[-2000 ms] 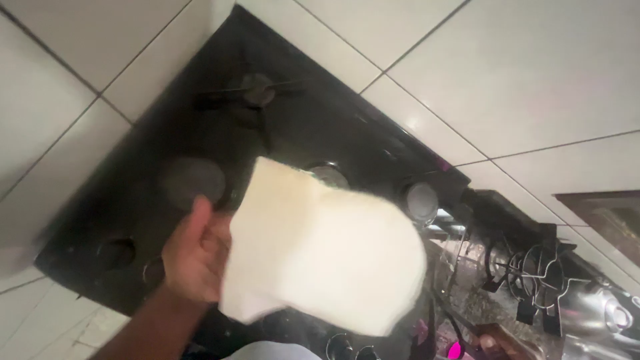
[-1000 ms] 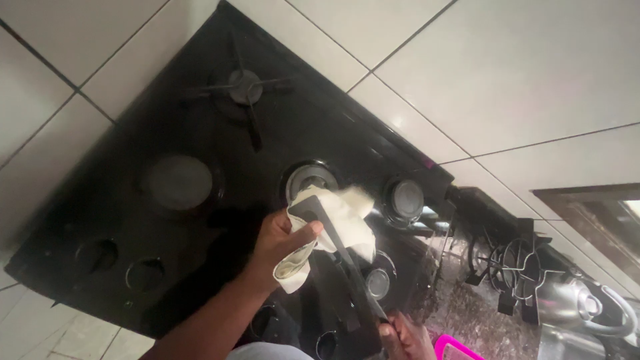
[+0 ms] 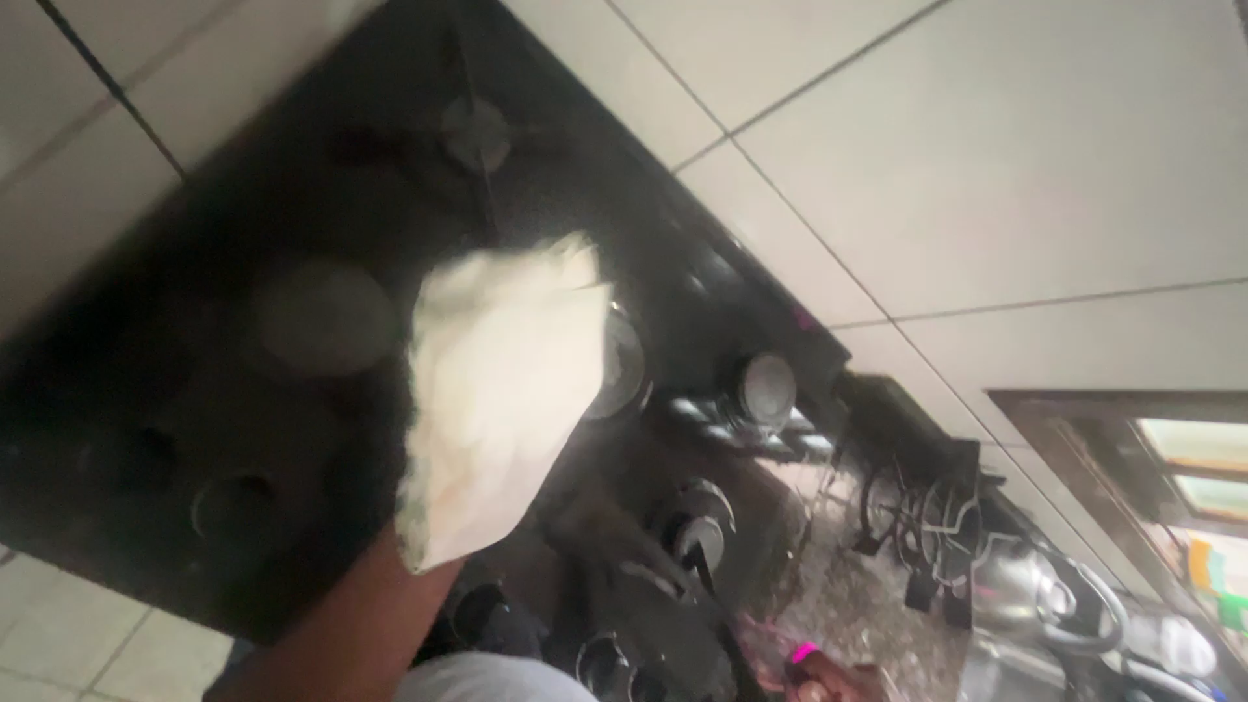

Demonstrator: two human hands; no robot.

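Note:
A cream cloth (image 3: 507, 400), blurred and spread out, hangs over the black stove top (image 3: 263, 409). My left forearm (image 3: 341, 624) reaches up to it from below; the cloth hides the hand that holds it. At the bottom right, my right hand (image 3: 829, 678) is closed around the end of a dark metal bar (image 3: 726, 624), seemingly part of a pan support. The bar slants up and left from my fingers, near a small burner (image 3: 700, 536). Another burner (image 3: 616, 366) is partly behind the cloth.
More burners sit at the back (image 3: 476, 132) and right (image 3: 767, 388) of the stove. Beyond its right edge, black wire pan supports (image 3: 926, 526) lie on a speckled counter (image 3: 858, 595), beside a shiny metal vessel (image 3: 1019, 585). Tiled walls (image 3: 975, 175) border the stove.
One second ago the cloth was bunched in my left hand against the dark bar. It is now spread out and away from the bar, farther left. My right hand still holds the bar.

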